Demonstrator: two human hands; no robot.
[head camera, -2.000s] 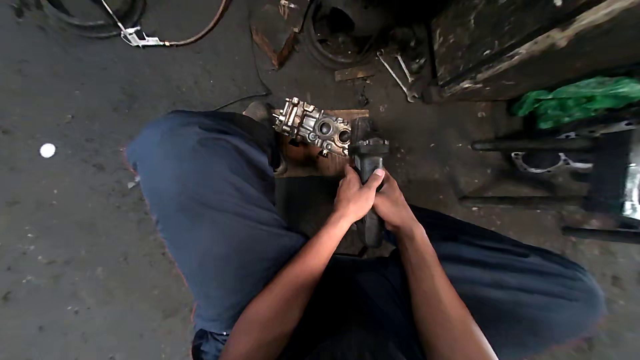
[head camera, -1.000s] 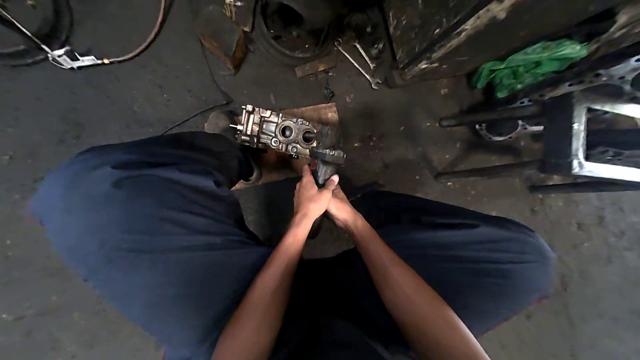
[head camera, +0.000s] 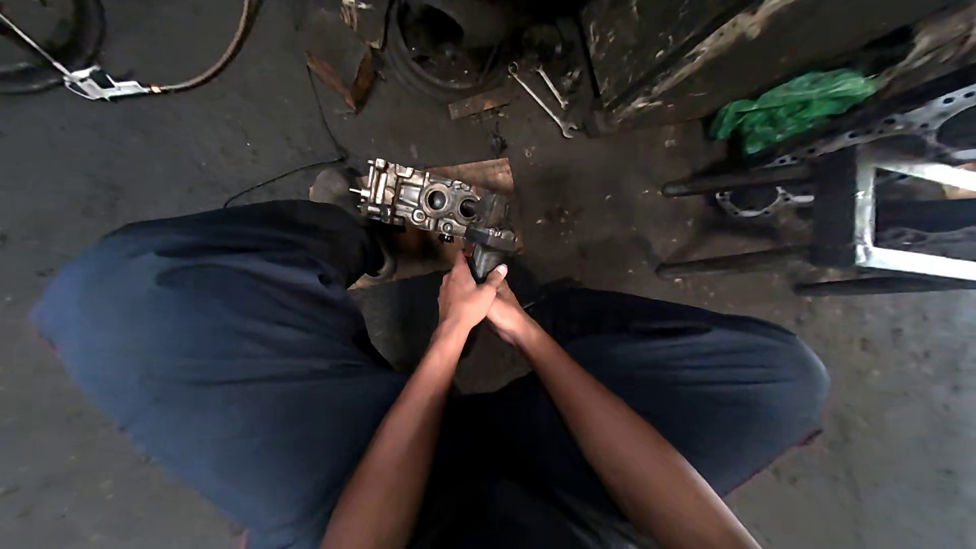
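A dark, flanged metal part (head camera: 488, 255) is gripped from both sides by my left hand (head camera: 463, 296) and my right hand (head camera: 506, 309), which touch each other. Its wide end points away from me and overlaps the near right end of a metal housing (head camera: 427, 200) with two round bores; whether they touch I cannot tell. The housing lies on a wooden board (head camera: 484, 175) between my feet. My fingers and palms hide the lower part of what I hold.
Two wrenches (head camera: 543, 103) lie beyond the board. An air blow gun (head camera: 103, 84) on a hose is at upper left. At right stand a metal-framed stool (head camera: 865, 213), perforated gaskets (head camera: 900, 126) and a green plastic bag (head camera: 797, 107). A wheel rim (head camera: 446, 46) is at the top.
Both hands and the dark part have tilted, so less of the part's length shows; its flanged end now overlaps the housing's end. The view has shifted to the right.
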